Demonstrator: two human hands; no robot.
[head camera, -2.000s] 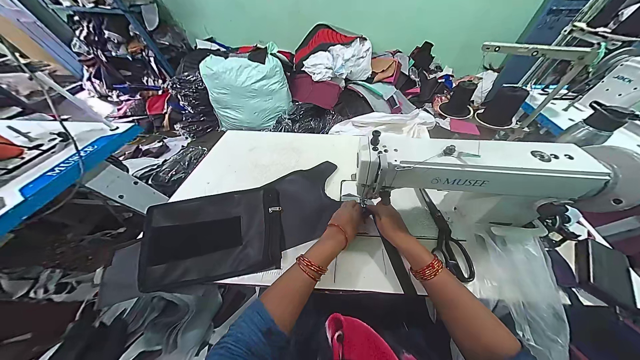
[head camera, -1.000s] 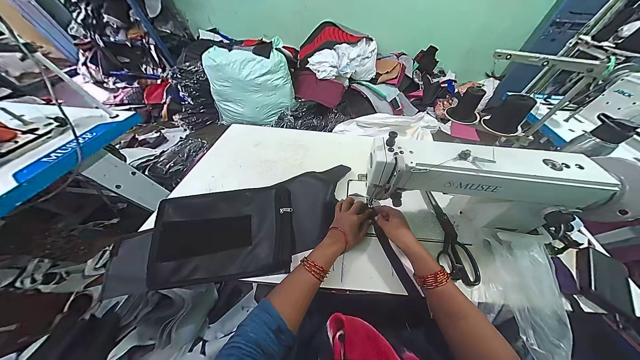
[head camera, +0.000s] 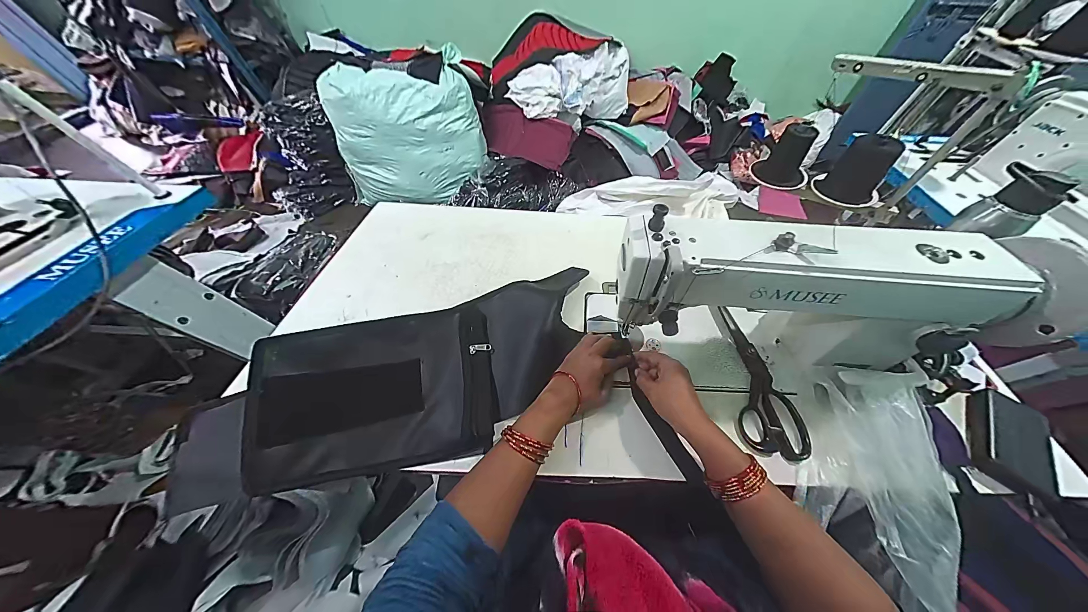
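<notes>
A white Musee sewing machine (head camera: 807, 280) stands on a white sewing table (head camera: 442, 246). Just below its needle, my left hand (head camera: 595, 370) presses on dark fabric by the presser foot. Close beside it my right hand (head camera: 667, 382) pinches a black binding strip (head camera: 663, 429), which runs down over the table's front edge. To the left lies a black fabric panel with a zipper (head camera: 357, 391), whose narrow upper part reaches toward the needle. My fingers partly hide the spot where strip and fabric meet.
Black-handled scissors (head camera: 772, 416) lie right of my right hand, near clear plastic sheeting (head camera: 884, 476). Black thread cones (head camera: 863, 170) stand behind the machine. A stuffed pale green bag (head camera: 404, 127) and fabric heaps are beyond the table; another blue-edged table (head camera: 102, 263) is at left.
Both hands stay close to the needle. My left hand's fingers have drawn together since one second ago. The view has shifted slightly.
</notes>
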